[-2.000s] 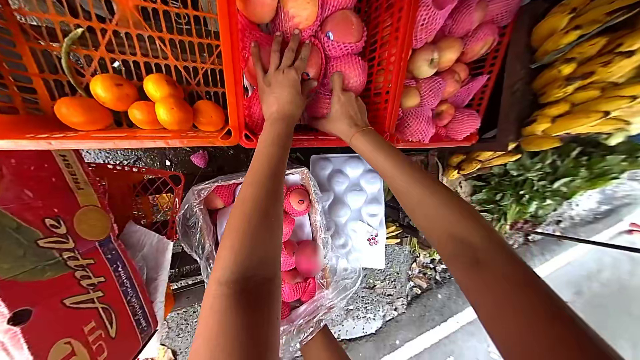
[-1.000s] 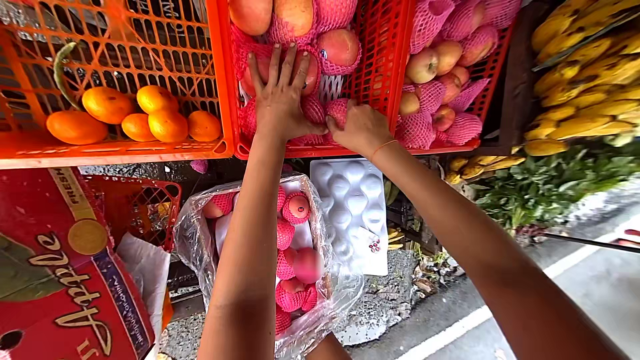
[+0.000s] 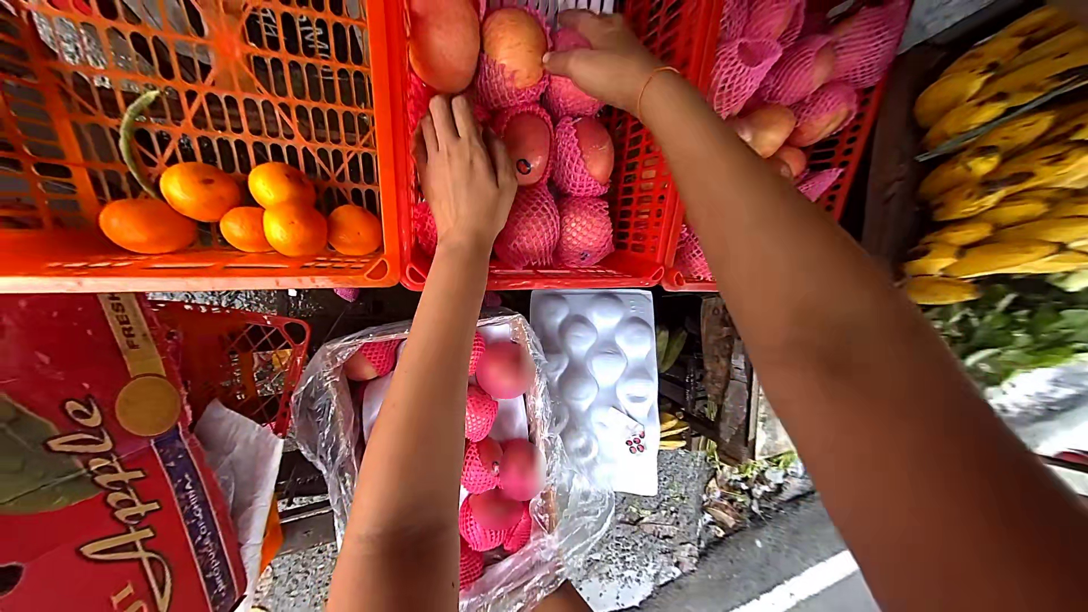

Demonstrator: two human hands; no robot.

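My left hand (image 3: 466, 170) lies flat with its fingertips on fruit along the left side of a red plastic crate (image 3: 625, 265). What its fingers touch underneath is partly hidden. My right hand (image 3: 608, 55) is higher up in the same crate, its thumb and fingers around the top of a fruit in pink foam netting (image 3: 569, 81); whether it grips it is unclear. Between and below the hands, several apples in pink foam nets (image 3: 582, 153) sit in rows. A bare reddish fruit (image 3: 444, 42) and a half-netted one (image 3: 513, 51) lie near the crate's top.
An orange crate (image 3: 384, 170) at left holds oranges (image 3: 200, 191). Below stand a plastic-lined box of netted apples (image 3: 497, 463), a white molded tray (image 3: 608, 365) and a red apple carton (image 3: 93, 459). More netted fruit (image 3: 807, 76) and bananas (image 3: 1003, 178) are at right.
My right hand has moved up the crate from its near edge. My left hand has shifted down and left. Netted fruits now show at the crate's near end, where my hands were.
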